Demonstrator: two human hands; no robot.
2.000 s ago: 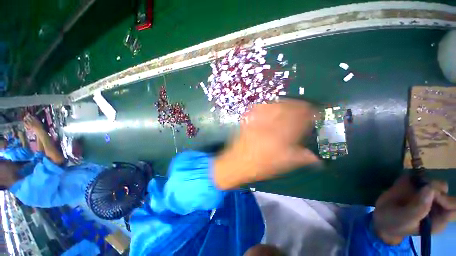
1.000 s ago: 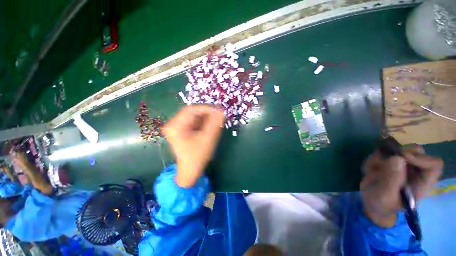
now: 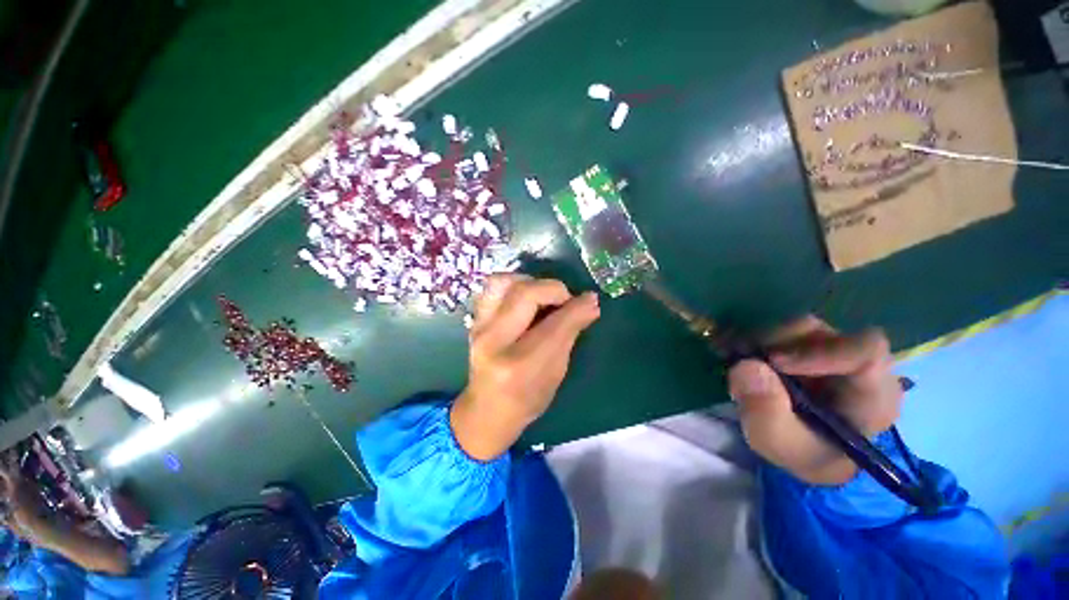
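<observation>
A green circuit board (image 3: 606,232) with a grey shield area lies tilted on the dark green bench mat. My right hand (image 3: 815,393) holds a black soldering iron (image 3: 838,431), and its thin tip is at the board's lower edge. My left hand (image 3: 528,352) is beside the board's lower left corner, with thumb and fingertips pinched together; whether a tiny part is between them cannot be seen. A large heap of small white components with red leads (image 3: 404,217) lies to the left of the board.
A smaller dark red heap (image 3: 281,352) lies further left. Tan cardboard (image 3: 903,141) with specks and a pale wire is at the right. Two loose white pieces (image 3: 600,91) lie above the board. A pale rail (image 3: 264,199), a black fan (image 3: 240,563) and another person's arm (image 3: 59,533) show.
My left hand has moved from the white heap to the board's corner. My right hand has brought the iron from near the cardboard to the board. The view has shifted and turned.
</observation>
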